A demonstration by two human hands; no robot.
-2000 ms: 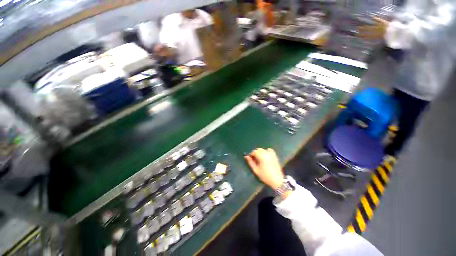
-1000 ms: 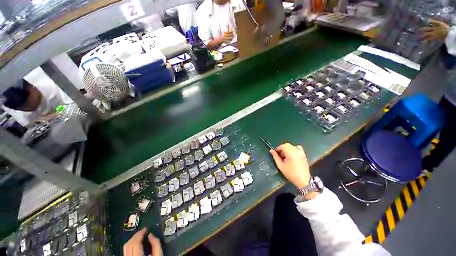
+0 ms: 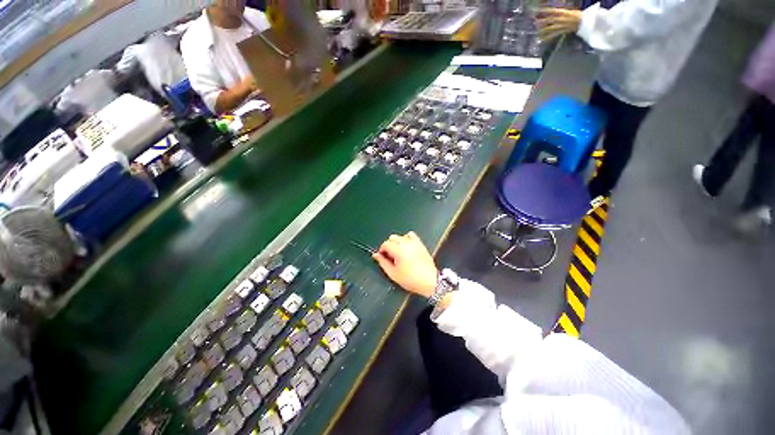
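Rows of small silver-grey square modules point(image 3: 264, 374) lie in a clear tray at the lower left on the green bench. A yellow-edged piece point(image 3: 332, 290) sits at the right end of a row. My right hand point(image 3: 406, 262) is just right of the tray, fingers closed around thin dark tweezers point(image 3: 363, 247) that point left, away from the modules. The tweezer tips touch no module. My left hand is not in view.
A clear tray of dark housings point(image 3: 425, 140) lies farther along the bench, with white sheets point(image 3: 480, 92) behind it. The green conveyor point(image 3: 246, 183) runs at left. Blue stools point(image 3: 544, 194) stand right of the bench. People are across the line and at right.
The view has turned right. My left hand and the loose housings beside it have left the picture, apart from part of one at the bottom edge. My right hand still holds the tweezers.
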